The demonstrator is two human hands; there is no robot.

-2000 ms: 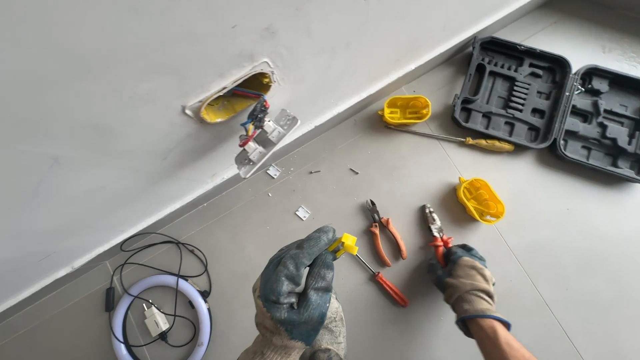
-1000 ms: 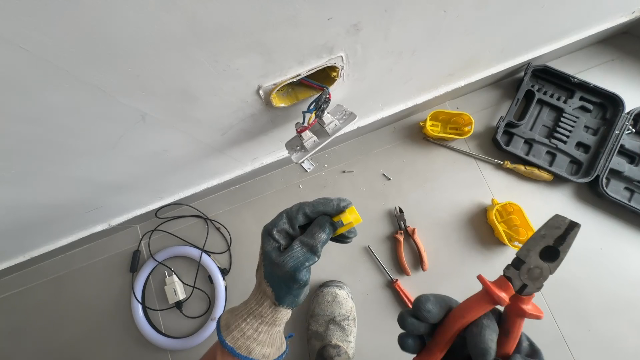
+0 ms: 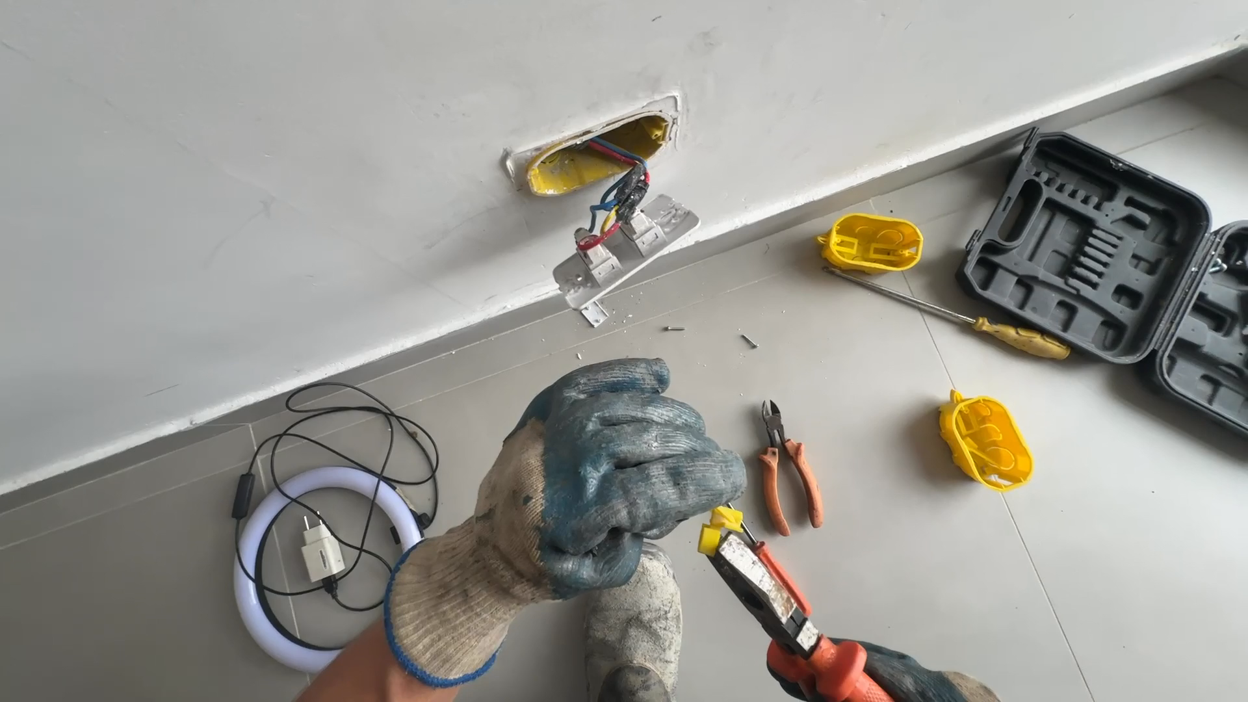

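My gloved left hand (image 3: 624, 478) is curled closed at the middle; whether anything is inside its fingers is hidden. Just right of it, the jaw tips of orange-handled combination pliers (image 3: 775, 595) meet a small yellow plastic piece (image 3: 721, 529). My gloved right hand (image 3: 868, 671) grips the pliers' handles at the bottom edge. Behind the pliers, a red-handled screwdriver (image 3: 782, 575) lies partly covered on the floor. Orange-handled diagonal cutters (image 3: 790, 473) lie above it. On the wall, a socket plate (image 3: 629, 255) hangs by wires from a yellow electrical box (image 3: 585, 168).
Two loose yellow electrical boxes (image 3: 882, 244) (image 3: 987, 444), a yellow-handled screwdriver (image 3: 1019, 337) and an open black tool case (image 3: 1092, 244) are at right. A ring light (image 3: 255, 595) with black cable and white charger (image 3: 322, 551) lies at left. Small screws (image 3: 748, 341) lie near the wall. A worn shoe (image 3: 634, 624) is below.
My right hand has brought the pliers from the right to the yellow piece beside my left hand. Two seconds ago the pliers were lower-right near the floor, with the piece in my left fingers.
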